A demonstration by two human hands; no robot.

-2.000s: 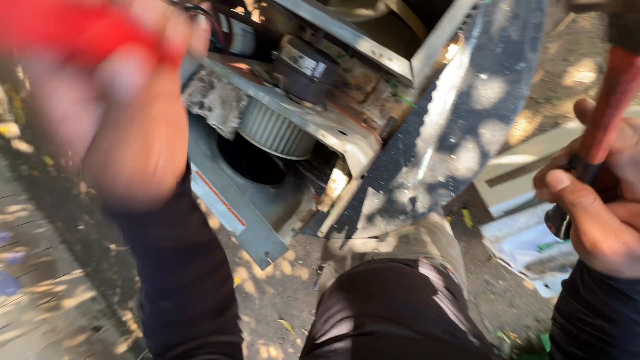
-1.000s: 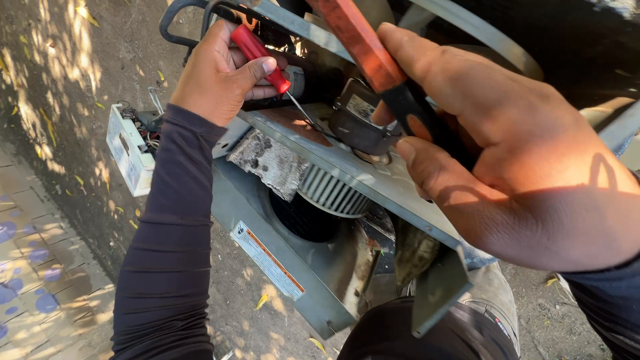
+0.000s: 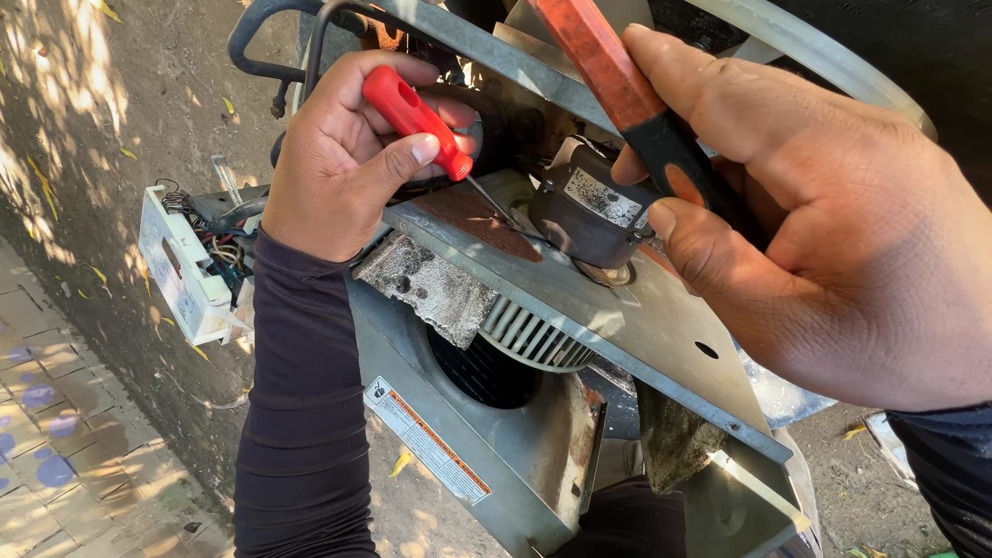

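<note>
My left hand grips a screwdriver with a red handle; its thin shaft slants down right, its tip at the metal plate beside the base of a dark fan motor. In my right hand is a tool with an orange and black handle, perhaps a hammer; its head is out of view. That hand hangs in front of the plate's right part. Below the motor, a white blower wheel shows under the sheet-metal plate, above the round opening of a grey housing.
Torn, dirty insulation hangs from the plate's left edge. Black tubing bends at the upper left. A white control box with loose wires lies left of my forearm. Paving tiles cover the lower left ground. A curved pale rim crosses the upper right.
Two seconds ago my hands were far apart, left and right of the unit; both are now over it. From one second ago, they have hardly moved.
</note>
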